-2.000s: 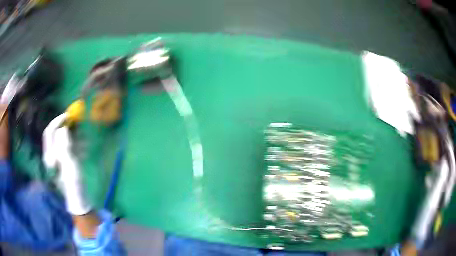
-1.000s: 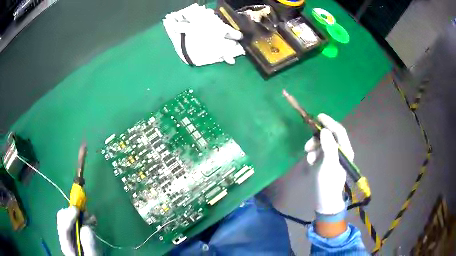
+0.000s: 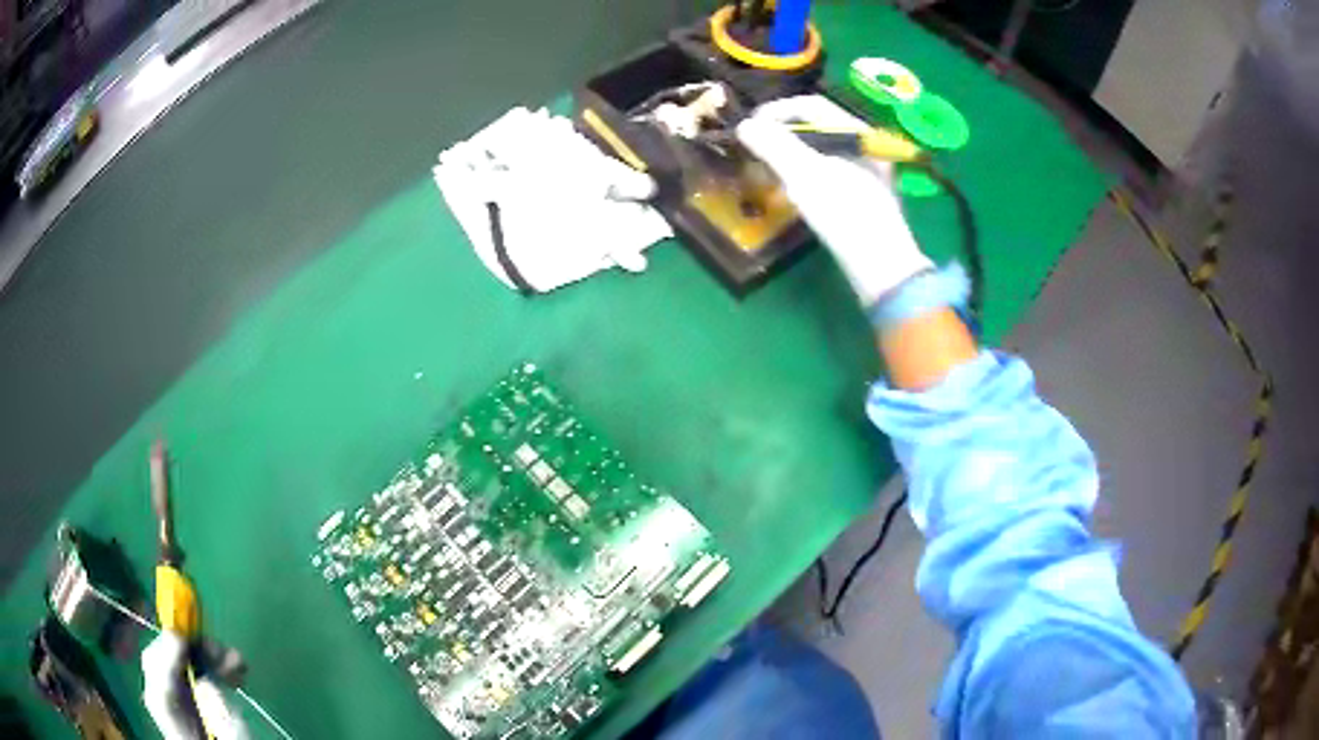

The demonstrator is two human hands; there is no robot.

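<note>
The green circuit board (image 3: pixel 506 564) lies on the green mat in front of me. My left hand (image 3: pixel 188 691), gloved in white and cut off by the bottom edge, holds the left soldering iron (image 3: pixel 174 593) by its yellow collar, tip up. The thin solder wire (image 3: pixel 127 613) runs from the spool (image 3: pixel 73 590) past this hand. My right hand (image 3: pixel 825 162), in a white glove, holds the right soldering iron (image 3: pixel 885 145) over the right iron stand (image 3: pixel 745 268). The iron's tip is hidden or blurred near the sponge (image 3: pixel 741 217).
A crumpled white glove pile (image 3: pixel 550 203) with a dark stripe lies left of the right stand. Bright green reels (image 3: pixel 929 122) lie beyond it. A dark left stand (image 3: pixel 70 687) is at the lower left. A black cord (image 3: pixel 865 557) hangs past the mat's near edge.
My right hand has moved up with its iron, from right of the board to the right stand. My left hand and iron have shifted left and down in the picture.
</note>
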